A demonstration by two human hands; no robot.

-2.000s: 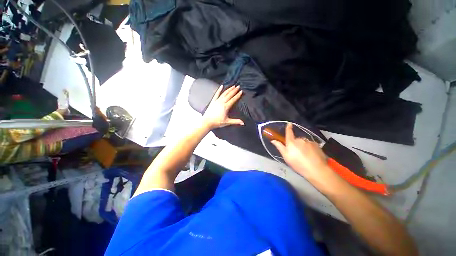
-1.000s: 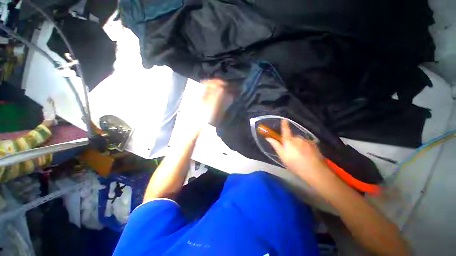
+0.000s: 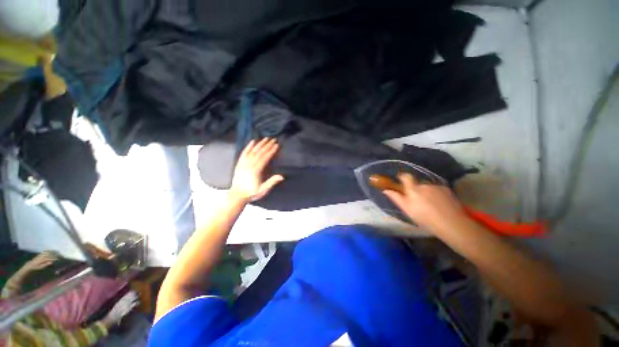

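Note:
The black trouser leg [image 3: 312, 186] lies along the board, with the board's rounded grey end [image 3: 216, 165] showing at its left. My left hand [image 3: 255, 172] lies spread on the cloth near the bluish-edged waistband [image 3: 245, 122], fingers apart. My right hand [image 3: 424, 202] grips the orange-brown handle of the steam iron [image 3: 397, 177]. The iron stands on the right part of the leg, its pointed tip towards my left hand. Its orange-red hose sleeve [image 3: 505, 223] runs off to the right from under my forearm.
A large heap of black garments [image 3: 326, 61] covers the far side of the white table [image 3: 298, 221]. A thin dark strip [image 3: 458, 141] lies right of centre. A metal-armed stand [image 3: 51, 291] is at lower left, beside a person's striped sleeve [image 3: 88, 334]. A grey wall is at right.
The view has turned and shifted. My left hand, blurred and raised-looking one second ago, now lies flat with fingers spread. The leg lies straighter along the board. My right hand still holds the iron.

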